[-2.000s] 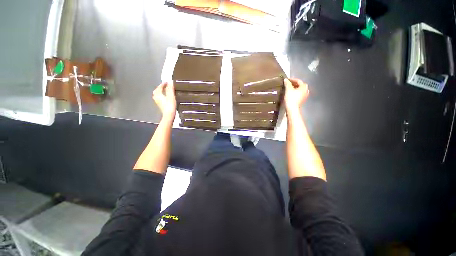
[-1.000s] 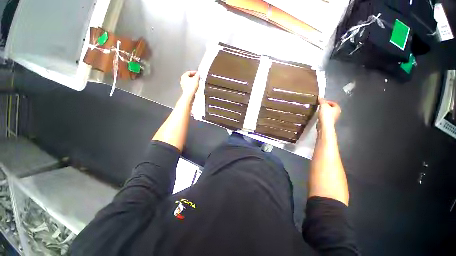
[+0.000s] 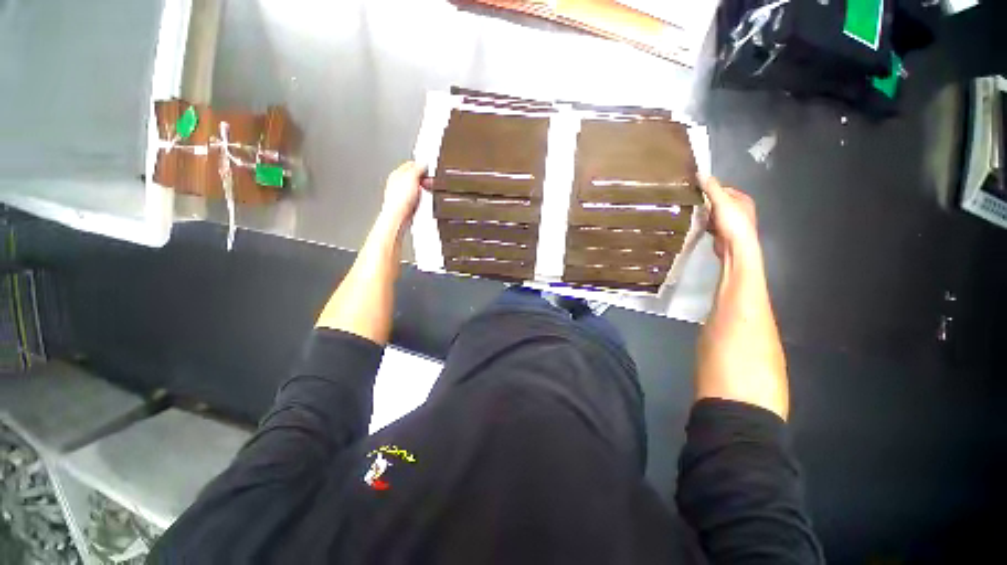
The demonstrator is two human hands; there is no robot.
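Two dark brown card pocket panels, the left panel (image 3: 491, 155) and the right panel (image 3: 632, 160), lie side by side with pale slot lines, over white backing sheets (image 3: 558, 166). Fanned dark edges show at the top, so several sheets seem stacked. My left hand (image 3: 406, 190) grips the left edge of the sheets. My right hand (image 3: 729, 212) grips the right edge, fingers partly hidden by the sheet. The sheets are at the table's front edge, close to my body.
A tied brown leather bundle (image 3: 221, 155) with green tags lies left, beside a grey-white bin (image 3: 77, 110). Orange leather pieces (image 3: 607, 20) lie at the back. A black bundle (image 3: 812, 44) is back right, a pale box (image 3: 986, 155) far right. Grey stools (image 3: 166, 458) stand lower left.
The view has tilted and shifted. Both hands stay at the sides of the panel sheets. The right panel's top piece lay skewed earlier and now lies straighter.
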